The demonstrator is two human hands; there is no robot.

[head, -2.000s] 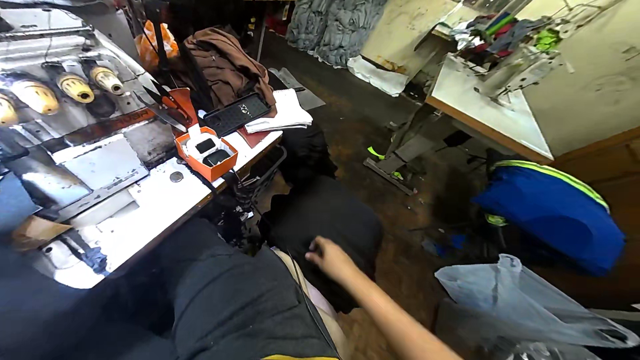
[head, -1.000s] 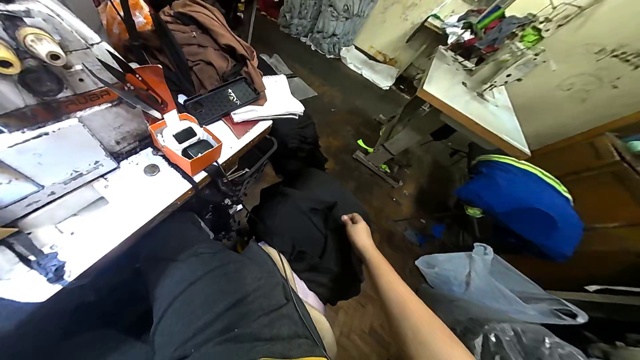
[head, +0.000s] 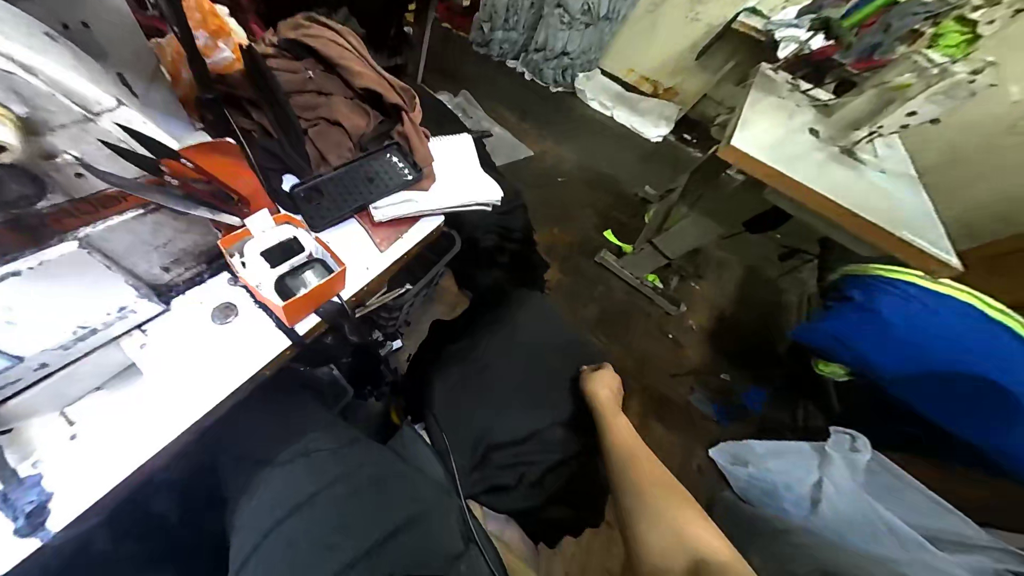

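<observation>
My right hand (head: 602, 386), its fingers closed, grips the right edge of a black cloth (head: 512, 376) that hangs beside my leg, to the right of the white work table (head: 192, 360). My left hand is out of view. On the table, left of the cloth, stand an open orange box (head: 314, 298) with dark items in a white insert, a small round metal disc (head: 224, 313), and a black phone case (head: 356, 186) beside folded white cloth (head: 448, 180).
Scissors (head: 184, 180) lie by the sewing machine (head: 104, 248) at left, below brown cloth (head: 328, 88). Another table (head: 832, 160) with a sewing machine stands at upper right. Blue fabric with a lime edge (head: 928, 352) and a translucent plastic bag (head: 848, 488) are at right.
My right hand, over the middle of the black cloth two seconds ago, is now at its right edge. The cloth looks more spread out. The view has shifted.
</observation>
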